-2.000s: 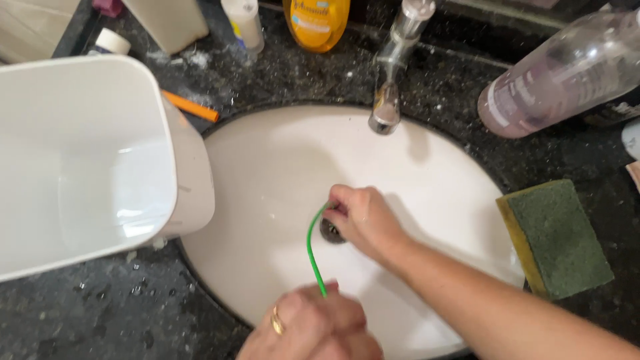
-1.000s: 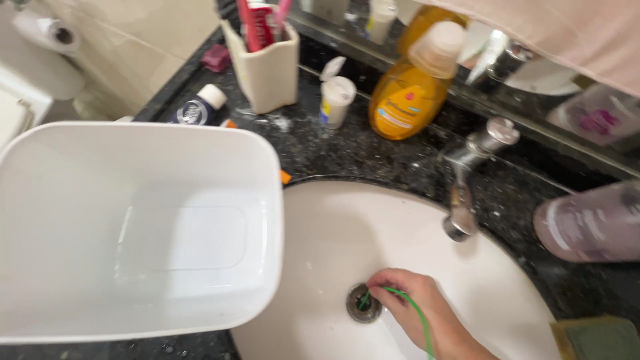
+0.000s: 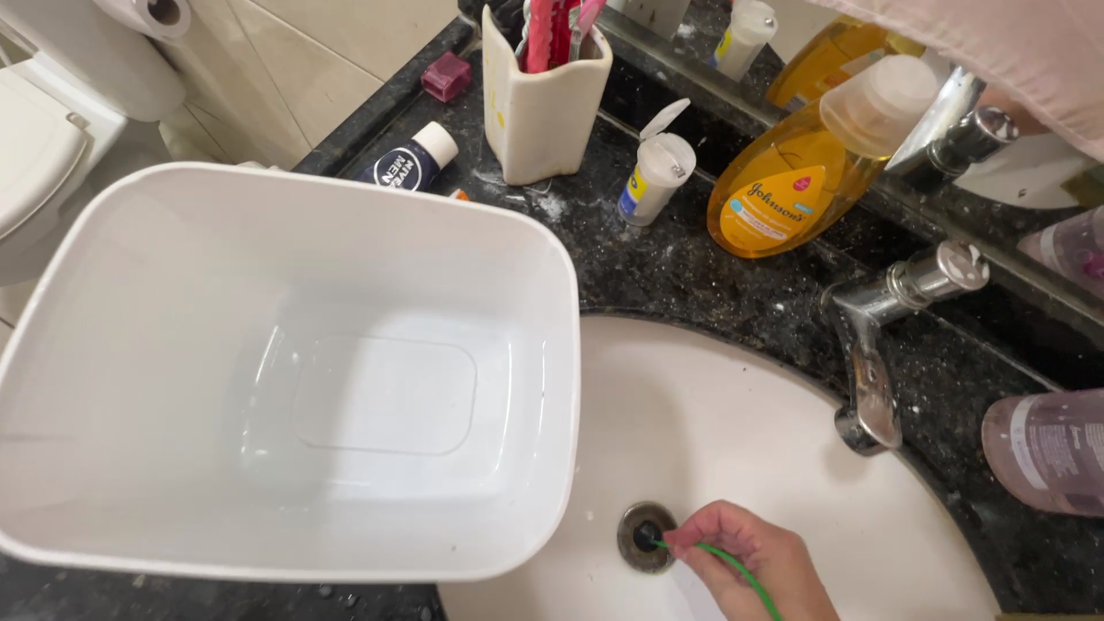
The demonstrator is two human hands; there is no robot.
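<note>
My right hand (image 3: 763, 561) pinches a thin green flexible plastic strip (image 3: 731, 561) between thumb and fingers, just right of the metal drain (image 3: 630, 553) in the white oval sink (image 3: 716, 405). The tip of the strip reaches the dark drain opening; how deep it goes is hidden. The rest of the strip curves down past my palm and out of the bottom edge. My left hand is out of view. The chrome faucet (image 3: 873, 379) stands above and right of my hand.
A big white plastic bin (image 3: 388, 388) overlaps the sink's left edge. Behind stand a toothbrush holder (image 3: 543, 121), a small flip-top container (image 3: 653, 181) and an amber Johnson's bottle (image 3: 776, 190). A pinkish bottle (image 3: 1048, 453) is at right, a Nivea tube (image 3: 410, 164) behind the bin.
My left hand, on the strip near the bottom two seconds ago, has gone out of view. My right hand stays by the drain holding the strip. The view has shifted toward the bin.
</note>
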